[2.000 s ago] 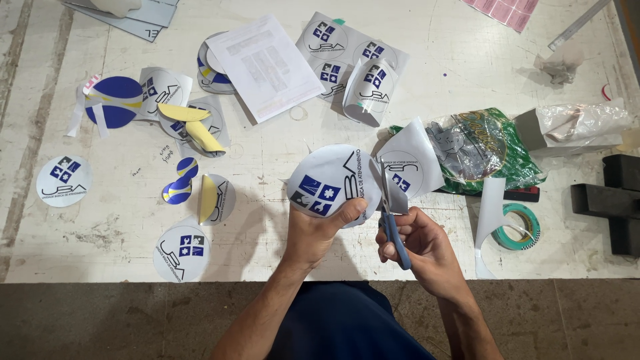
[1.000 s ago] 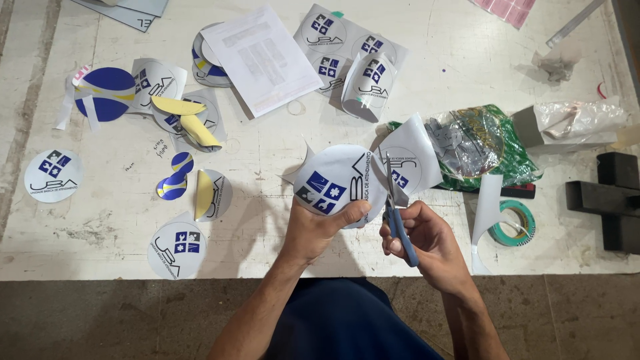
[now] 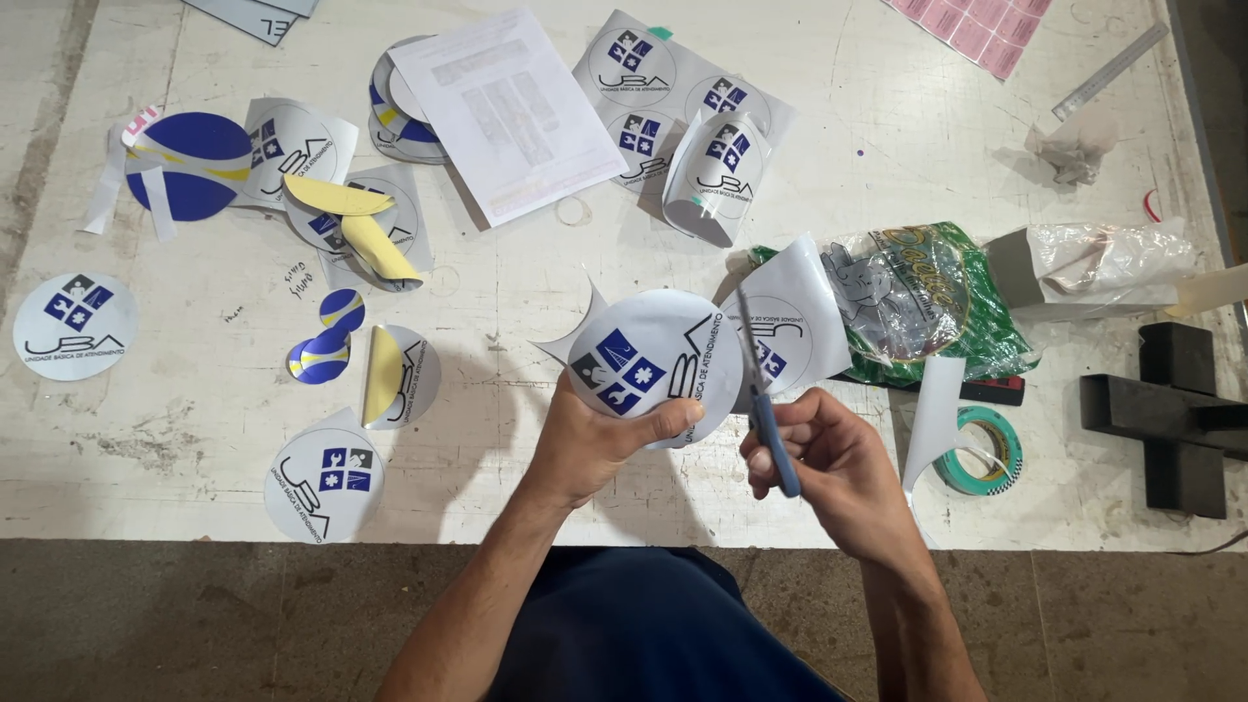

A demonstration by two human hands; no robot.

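My left hand [image 3: 614,429] grips a round white sticker [image 3: 648,366] printed with a blue and black emblem, its thumb lying on the front near the lower edge. Curved offcut points [image 3: 575,336] stick out behind its left side. My right hand [image 3: 829,458] holds blue-handled scissors [image 3: 765,419], blades pointing up at the sticker's right edge. Just right of the blades is a curled sheet [image 3: 804,302] with a matching round print; whether it still joins the held sticker cannot be told. The fingers behind the sticker are hidden.
Cut round stickers [image 3: 76,327] lie at the left, some with yellow backing [image 3: 375,249]. Printed sheets [image 3: 634,58] and a white paper [image 3: 512,117] lie farther back. To the right are a green plastic bag [image 3: 960,292], green tape [image 3: 1009,453], a ruler [image 3: 1111,70] and a black cross-shaped object [image 3: 1175,419].
The held sticker has turned slightly, and its offcut points now show more at the left. Both hands remain near the table's front edge.
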